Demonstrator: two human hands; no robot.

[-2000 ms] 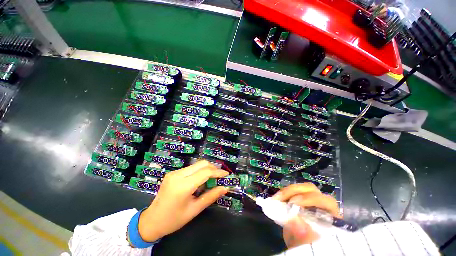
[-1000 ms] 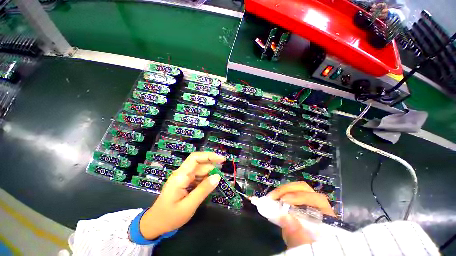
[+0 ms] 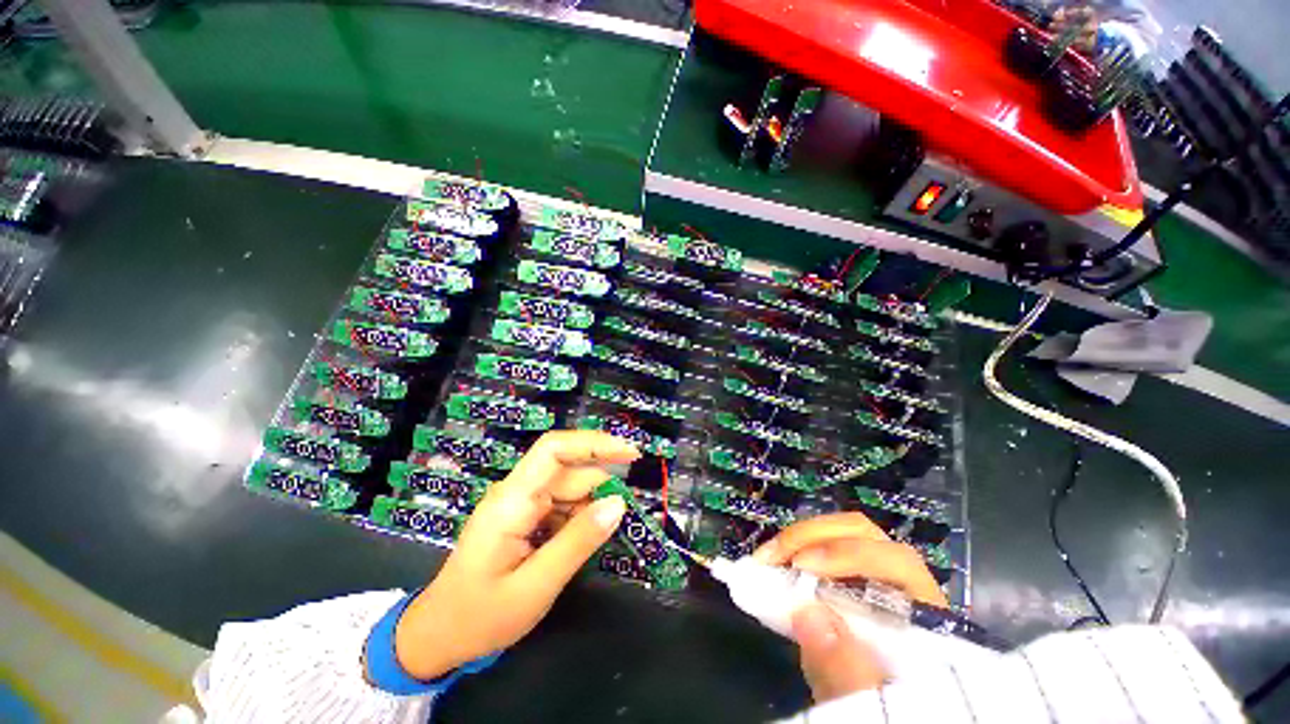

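Note:
My left hand (image 3: 516, 559), with a blue band at the wrist, holds a small green circuit board (image 3: 644, 538) between thumb and fingers. The board is tilted, its far end down to the right, with a red wire standing up beside it. My right hand (image 3: 856, 573) holds a white glue syringe (image 3: 771, 591) like a pen. Its thin needle points left and meets or nearly meets the board's right edge; exact contact cannot be told. Rows of similar boards (image 3: 531, 337) lie in a clear parts tray (image 3: 314, 351) beyond my hands.
Behind the tray stands a grey controller (image 3: 945, 198) with a lit red switch, under a red plastic tray (image 3: 905, 71). A pale hose (image 3: 1082, 424) and a black cable curve down at the right, near a grey cloth (image 3: 1125, 351). A green conveyor belt (image 3: 425, 92) runs behind.
Since two seconds ago, my left hand has turned the board from level to slanting down right, and the syringe has shifted slightly left. Over the last second almost nothing has moved.

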